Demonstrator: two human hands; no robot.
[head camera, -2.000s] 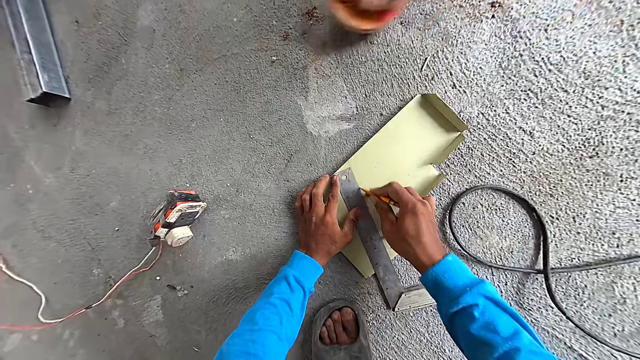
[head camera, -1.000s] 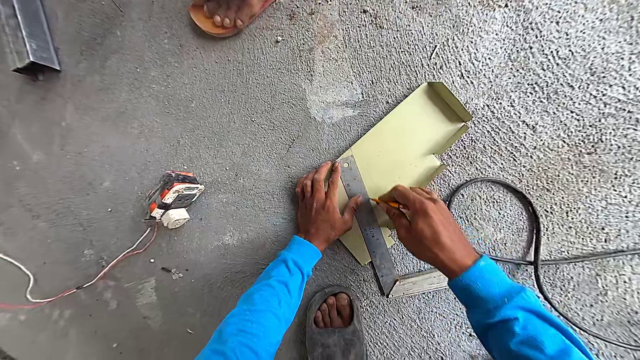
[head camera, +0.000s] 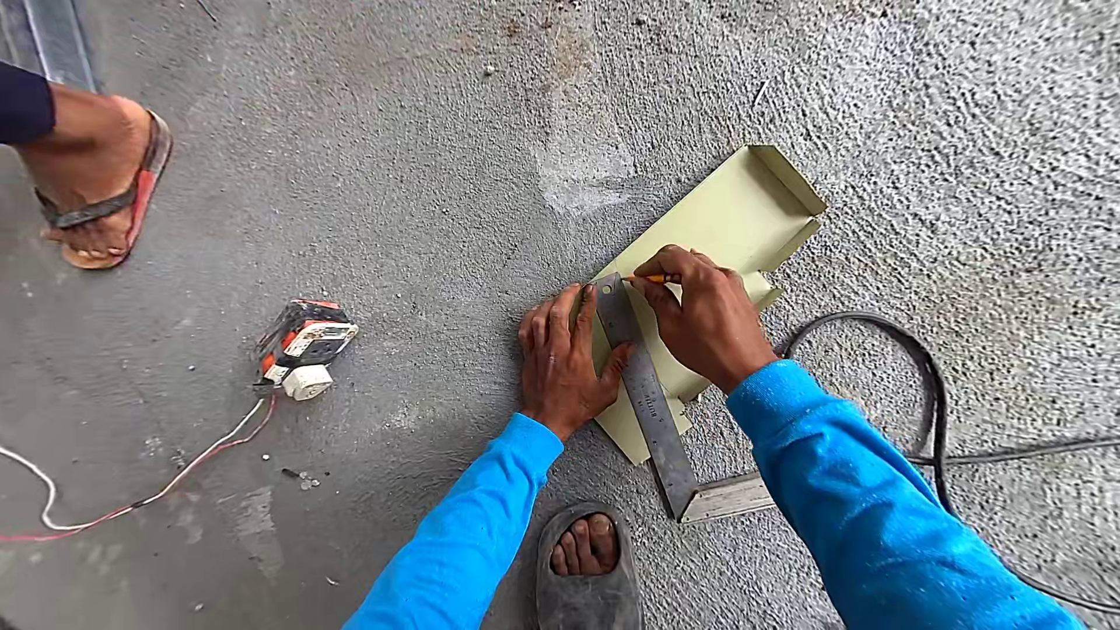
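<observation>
A pale green bent sheet-metal piece with folded edges and a notched side lies on the rough concrete floor. Across it rests a try square, its steel blade over the sheet and its light stock beyond the sheet's lower edge. My left hand presses the blade's upper part and the sheet, fingers spread along the left edge. In my right hand is a yellow pencil, pinched with its tip at the blade's top end. The palm side of the right hand is hidden.
At left lie an orange and black device with a white fitting and thin red and white wires. Another person's sandalled foot stands upper left, near a metal profile. A black cable loops at right. My sandalled foot is below.
My right hand with the pencil has moved up along the blade to its top end. The other person's foot, at the top a second ago, is at the upper left.
</observation>
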